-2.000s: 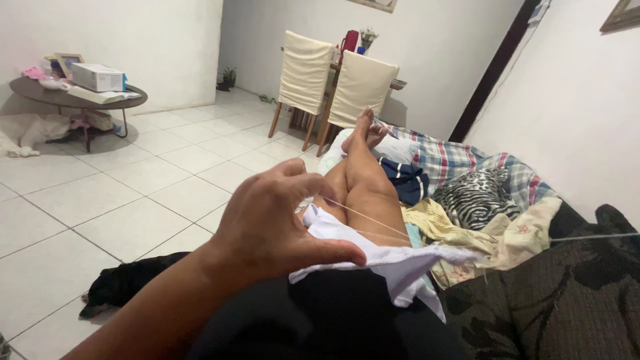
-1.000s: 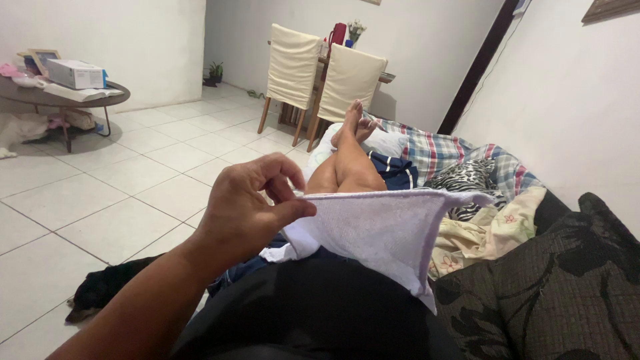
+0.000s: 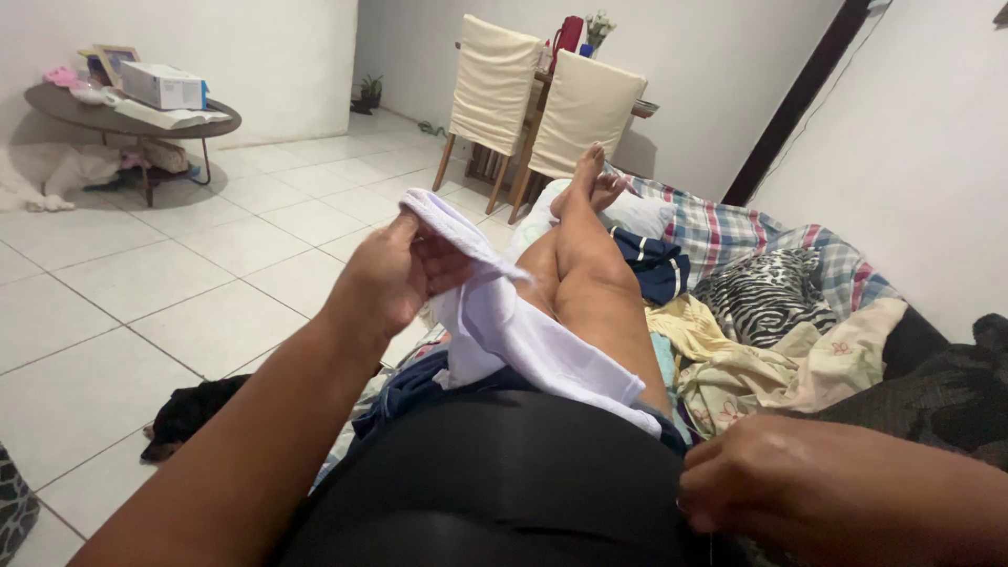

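Observation:
A white cloth (image 3: 520, 331) with a thick hemmed edge drapes over my lap and thighs. My left hand (image 3: 417, 268) grips its upper left end between thumb and fingers, so that the edge stands raised. On the right, my right hand (image 3: 732, 472) is curled near my hip, apart from the cloth; its fingertips are blurred, and a tiny bright spot shows at them. Whether it pinches something thin cannot be told.
My legs (image 3: 591, 276) stretch along a sofa with a plaid cover (image 3: 724, 236), a zebra-print cushion (image 3: 764, 299) and a floral cloth (image 3: 795, 370). A black dog (image 3: 189, 409) lies on the floor at left. Beyond are a round table (image 3: 71, 110) and two covered chairs (image 3: 583, 110).
The right hand has come into view at the lower right. The cloth, stretched out sideways one second ago, now hangs slack from my left hand in folds.

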